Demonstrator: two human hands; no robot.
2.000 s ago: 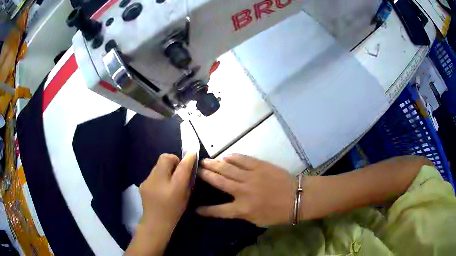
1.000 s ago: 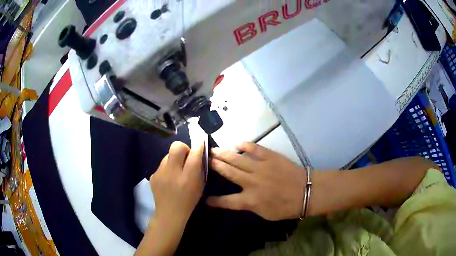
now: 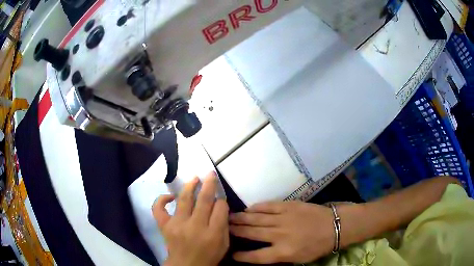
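A white fabric panel (image 3: 148,200) lies in front of the sewing machine head (image 3: 112,78), over a black fabric panel (image 3: 106,182). A narrow curved black strip (image 3: 170,158) shows on the white panel near the needle area. My left hand (image 3: 195,223) rests on the white panel with its fingers bent and fingertips on the cloth. My right hand (image 3: 280,231) lies flat beside it, fingers pointing left, on black fabric by the white panel's edge. The needle and presser foot cannot be made out clearly.
Pale cut pieces (image 3: 327,98) lie right of the needle, under the machine arm. A measuring tape (image 3: 306,191) runs along the table's front edge. A blue perforated basket (image 3: 429,127) stands at the right. A black slab (image 3: 426,20) lies at the far right. Orange-brown taped edging (image 3: 23,218) is at the left.
The white panel is now spread wider over the black one, and the curved black strip has come into view. My left hand has moved nearer me and opened from its pinch. My right hand has moved nearer me too.
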